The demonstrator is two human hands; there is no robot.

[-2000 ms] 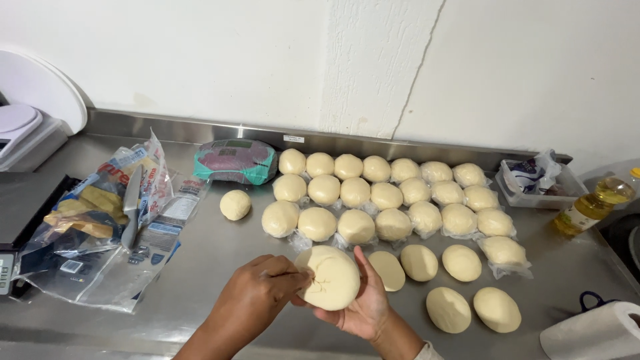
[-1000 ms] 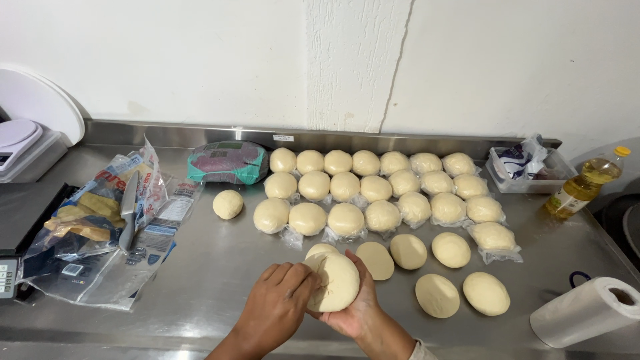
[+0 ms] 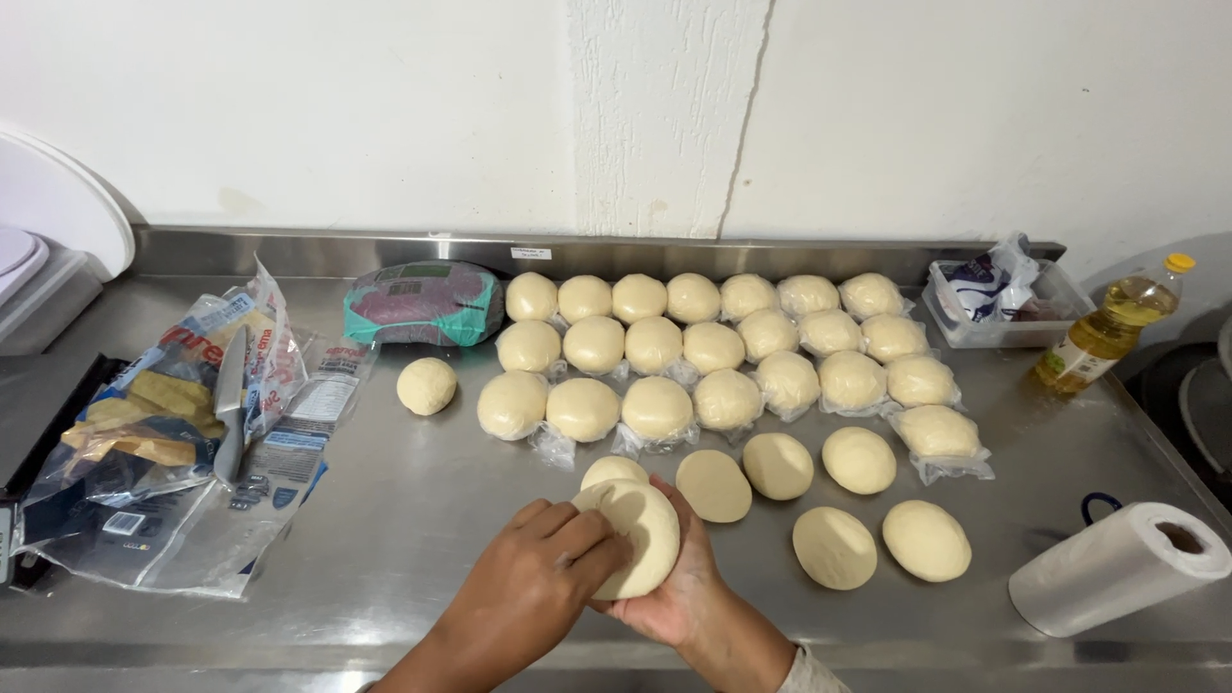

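Note:
A pale, soft dough round (image 3: 647, 525) rests in my right hand (image 3: 688, 597), which cups it from below and the right side. My left hand (image 3: 549, 577) has its bent fingers on the dough's near left part, gripping or pressing it; the fingertips are partly hidden. Just behind the held piece, another dough piece (image 3: 613, 472) shows its upper part. Flattened dough rounds lie to the right, among them one (image 3: 713, 486) near my right fingers. A small dough ball (image 3: 426, 386) sits alone on the left.
Several rows of plastic-wrapped dough balls (image 3: 657, 408) stand behind my hands. Left are a knife (image 3: 231, 404) on plastic packaging (image 3: 192, 539) and a purple-green wrapped package (image 3: 423, 303). Right are a plastic tub (image 3: 1001, 332), an oil bottle (image 3: 1107, 327) and a plastic-film roll (image 3: 1107, 573) on the steel counter (image 3: 385, 577).
Both hands keep hold of the dough round. The left fingers have shifted on it, and its face is turned differently from before.

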